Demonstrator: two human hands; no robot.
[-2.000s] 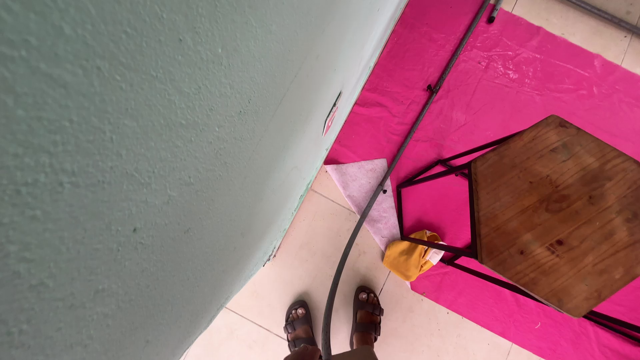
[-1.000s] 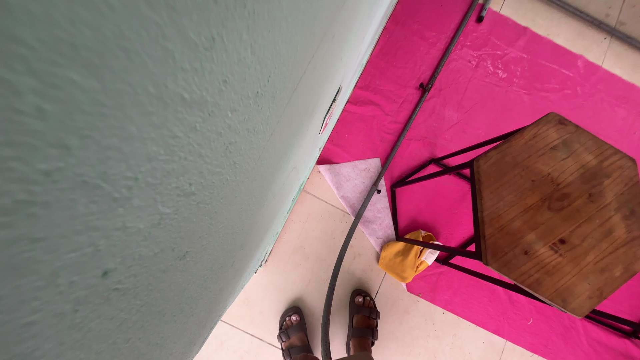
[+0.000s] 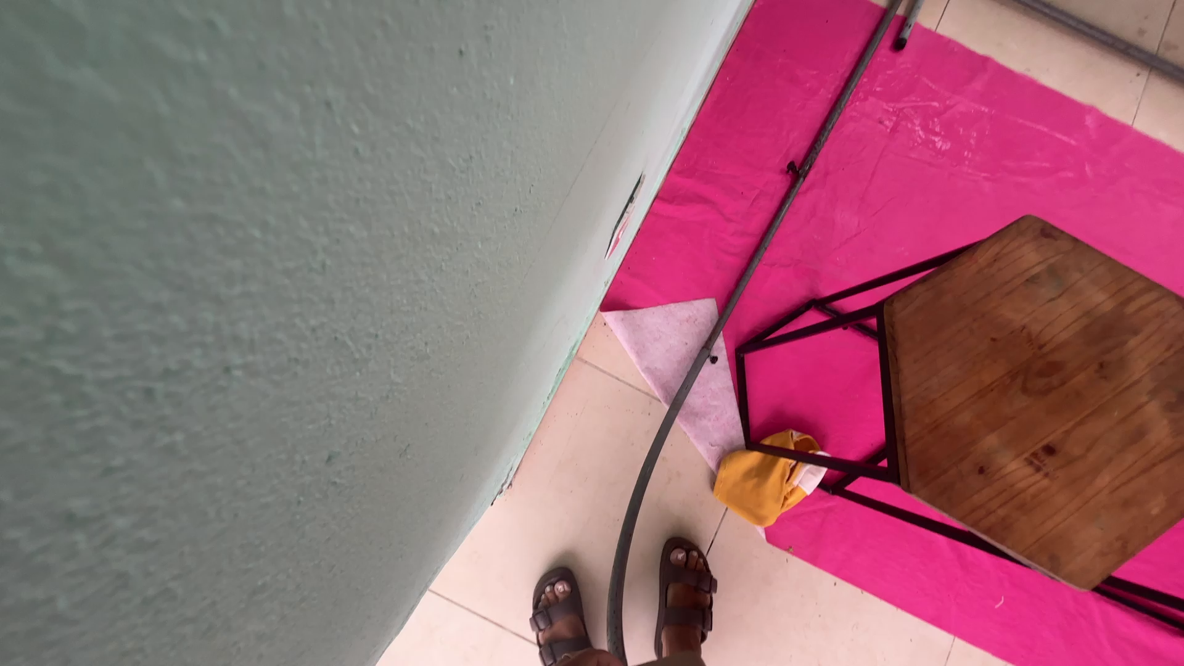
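Note:
Neither of my hands is in view. A long dark pole or hose (image 3: 677, 400) runs from the top edge down between my sandalled feet (image 3: 686, 592), curving in its lower part. Small dark fittings, perhaps screws or clamps, stick out from it at two places. To the right stands a table with a wooden hexagonal top (image 3: 1045, 398) and a thin dark metal frame (image 3: 814, 330). A yellow cloth item (image 3: 758, 486), perhaps a cap, lies by the frame at the edge of a bright pink sheet (image 3: 971, 139).
A pale green textured wall (image 3: 277, 277) fills the left side, with a damaged slit (image 3: 624, 217) near its base. The pink sheet's corner is folded over, showing its whitish underside (image 3: 671, 347). Pale floor tiles (image 3: 592, 444) lie under my feet. Another dark pole (image 3: 1101, 37) lies at top right.

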